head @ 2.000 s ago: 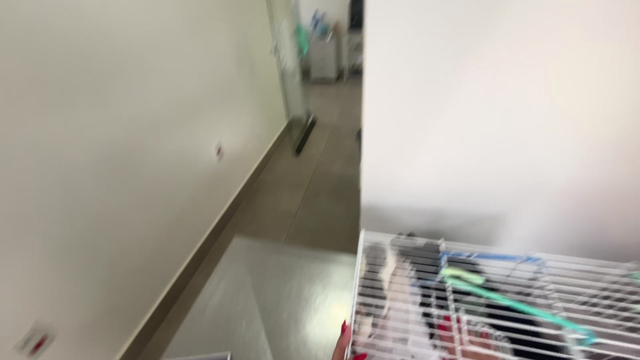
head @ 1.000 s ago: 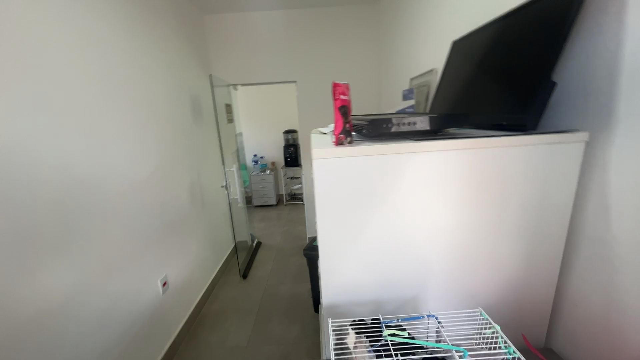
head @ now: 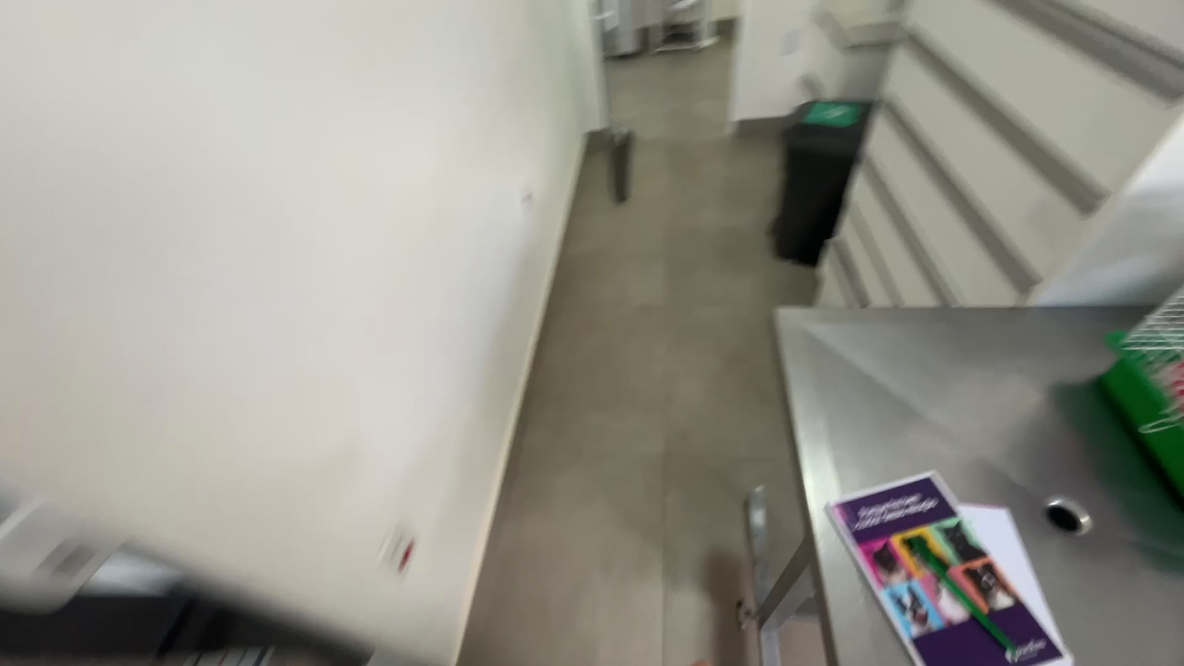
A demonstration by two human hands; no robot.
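Neither of my hands shows clearly; only a tiny skin-coloured bit at the bottom edge is visible, too little to identify. On the stainless steel table [head: 906, 407] lies a purple booklet with animal pictures [head: 953, 592], a green pen [head: 967, 601] across it and white paper [head: 1013, 555] partly beneath. A round drain hole [head: 1068, 516] is beside them. At the right edge stands a cage with a green base [head: 1142, 416] and white wire top [head: 1161, 324], cut off by the frame.
White drawers [head: 999, 139] stand behind the table, with a black bin [head: 819, 185] bearing a green label beyond. Tiled floor [head: 647, 370] runs between the table and the white wall [head: 305, 277]. A blurred dark object [head: 176, 610] fills the lower left corner.
The view has swung down and back, bringing the table, booklet, pen and drawers into sight. Fingers with red nails at the wire cage two seconds ago are not seen there now.
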